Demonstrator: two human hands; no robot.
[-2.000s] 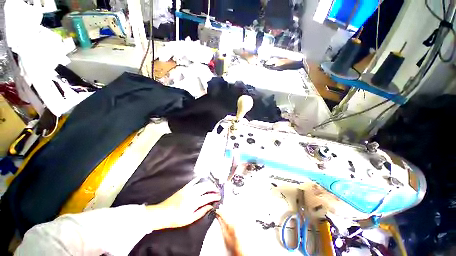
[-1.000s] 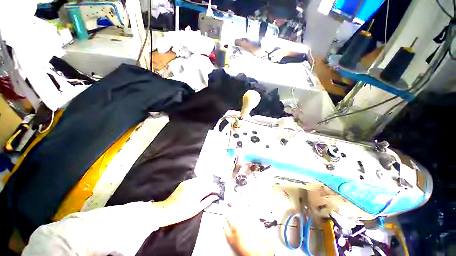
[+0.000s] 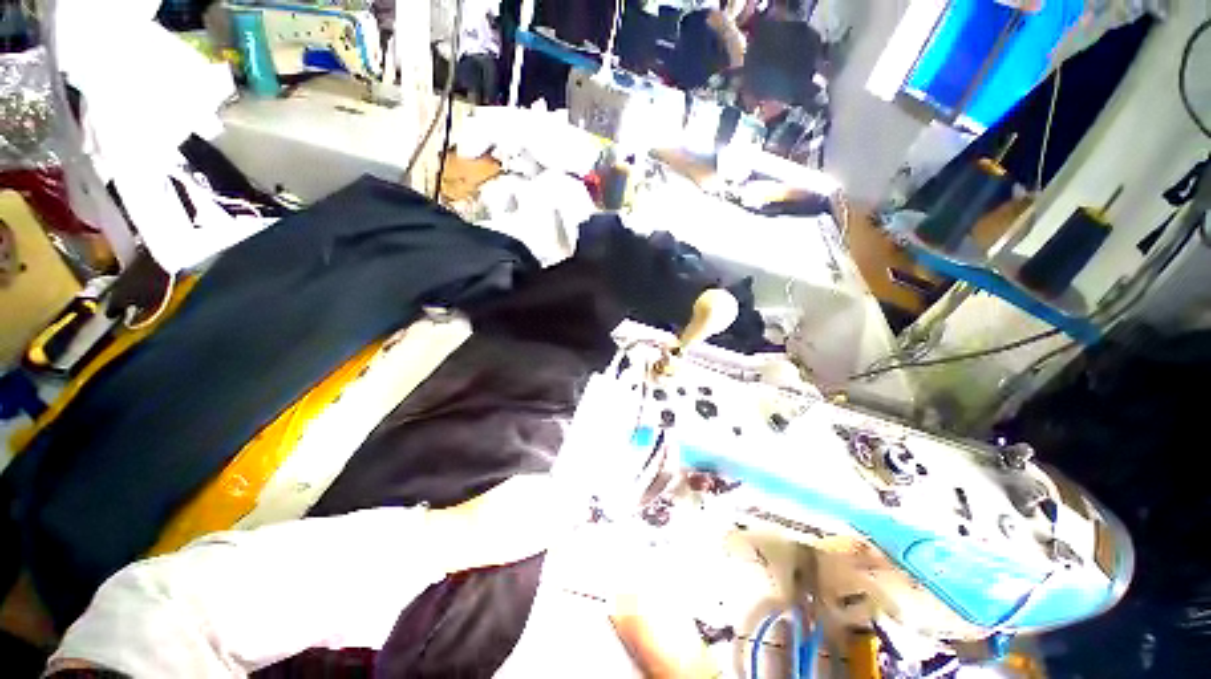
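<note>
A dark brown-black fabric panel [image 3: 458,431] lies left of the needle area, and part of it shows below my left forearm. The white sewing machine [image 3: 810,458] with a light-blue stripe lies across the right side. My left hand [image 3: 534,504] reaches the needle area; its fingers are washed out by glare, so its grip is unclear. My right hand [image 3: 657,643] is low, below the machine head, blurred and cut off by the bottom edge. The seam edge at the needle is lost in the glare.
A blue-black garment pile [image 3: 266,345] lies at left over a yellow strip [image 3: 272,464]. Blue-handled scissors [image 3: 784,647] lie below the machine head, beside a parts tray at the bottom edge. A cream knob [image 3: 711,316] stands at the head's left end. Thread cones [image 3: 1066,252] stand upper right.
My left hand and forearm have moved forward and right, further in by the needle area. My right hand stays low, slightly further right in the picture. The whole view has shifted a little.
</note>
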